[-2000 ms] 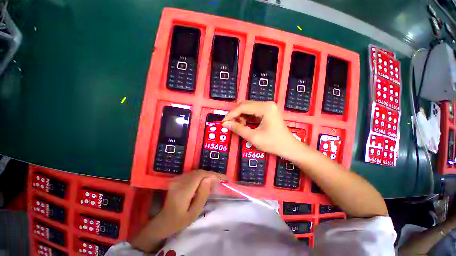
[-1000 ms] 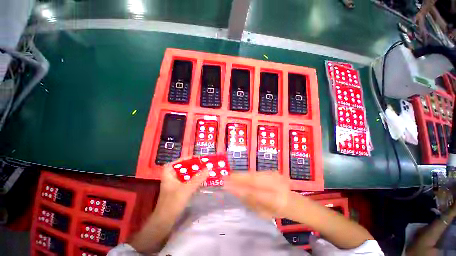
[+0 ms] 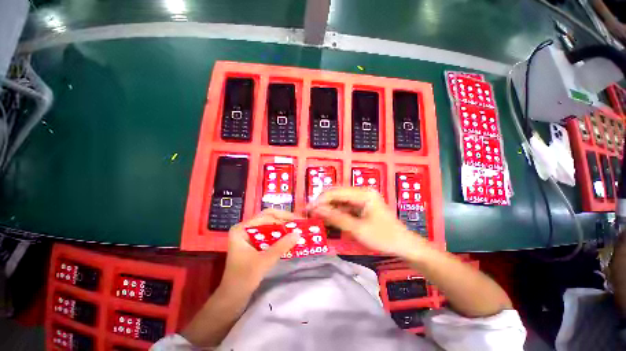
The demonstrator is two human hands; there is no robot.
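Note:
My left hand (image 3: 255, 250) holds a red film sheet (image 3: 302, 240) with white icons and lettering, below the front row of the tray. My right hand (image 3: 357, 218) is at the sheet's upper edge, thumb and finger together; whether a film is between them cannot be told. The red-orange phone tray (image 3: 316, 158) lies on the green bench. Its back row holds phones with plain dark screens. In the front row, the leftmost keypad phone (image 3: 228, 192) has a plain dark screen; the others have red films, such as the phone with red film (image 3: 277, 184). My hands partly hide the front row.
Spare film sheets (image 3: 480, 140) lie right of the tray. Farther right are a white smartphone (image 3: 561, 144), a pale machine (image 3: 552, 79) with cables and another tray. A filled tray (image 3: 110, 301) is lower left; a lower tray (image 3: 410, 277) is partly under my right arm. Another person's sleeve (image 3: 587, 319) shows at right.
Since two seconds ago, my right hand has left the second front-row phone, whose red film now lies flat. My left hand has turned the film sheet face up, and my right hand has come to its top edge.

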